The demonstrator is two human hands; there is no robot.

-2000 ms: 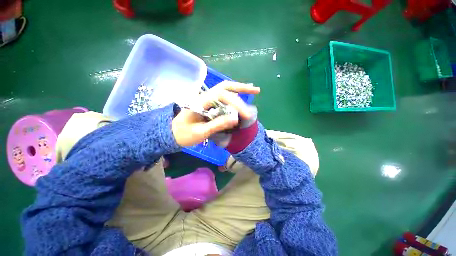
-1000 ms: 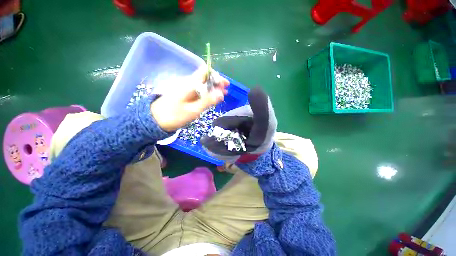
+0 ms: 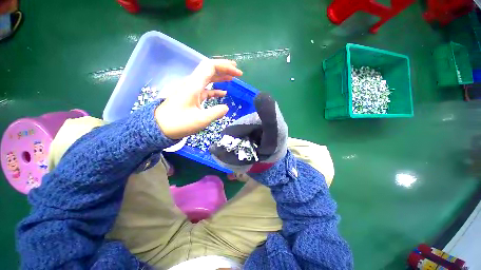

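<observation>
My left hand (image 3: 192,100), bare, is over the white tub and the blue crate, fingers apart, with nothing visible in it. My right hand (image 3: 256,134), in a dark grey glove, is palm up at the right end of the blue crate and holds a small heap of white plastic pieces (image 3: 238,147) in its curled fingers. The white tub (image 3: 129,71) lies tilted over the left part of the blue crate (image 3: 243,95). Small white pieces lie in the tub (image 3: 143,99) and in the crate (image 3: 208,132).
A green crate (image 3: 329,87) with similar pieces stands on the floor at the right; another (image 3: 445,66) is at the far right. Pink stools stand at the left (image 3: 45,150) and between my thighs (image 3: 203,195). Red stools (image 3: 364,10) are at the top edge.
My hands were together over the crate, then parted. The green stick seen upright in my left hand is gone from it, and its fingers have opened. My right hand still holds its pieces.
</observation>
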